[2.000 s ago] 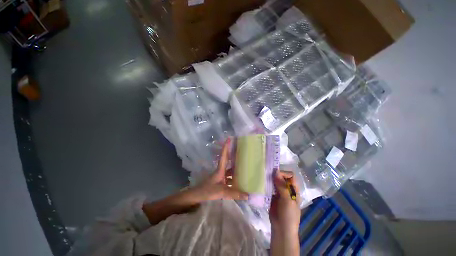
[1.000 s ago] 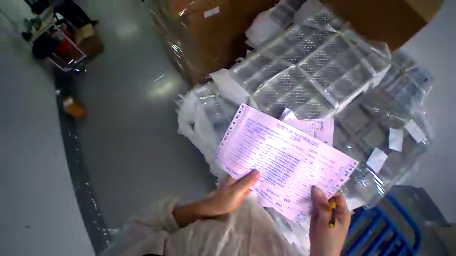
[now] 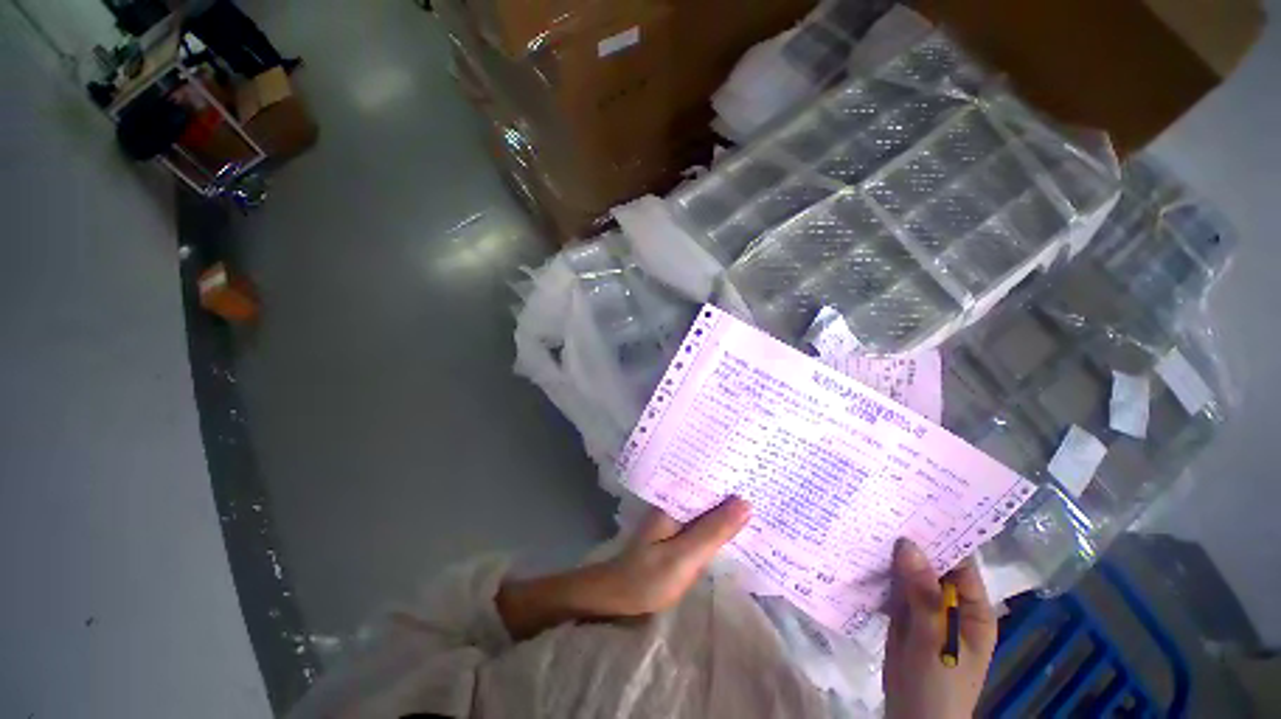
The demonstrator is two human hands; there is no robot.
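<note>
A pink delivery note (image 3: 815,471) with punched edges and dense print is held flat, tilted down to the right. My left hand (image 3: 660,565) grips its lower left edge, thumb on top. My right hand (image 3: 938,625) holds its lower right part with the thumb on top, and also holds a yellow pen (image 3: 951,625) with a dark tip. Another pink sheet (image 3: 899,382) shows behind the note. Wrapped clear tray packs (image 3: 899,183) lie beyond it, with small white labels (image 3: 1078,459) on the trays at the right.
Brown cartons (image 3: 618,113) in glossy film stand behind the trays. A blue trolley frame (image 3: 1089,653) is at the lower right. A small orange-brown box (image 3: 226,292) lies by the dark floor strip at the left. A cart (image 3: 190,127) with items stands at the far upper left.
The yellow sheet seen earlier no longer shows; the pink note is now spread between both hands. Over the last second the note and surroundings shifted slightly right and down in the view.
</note>
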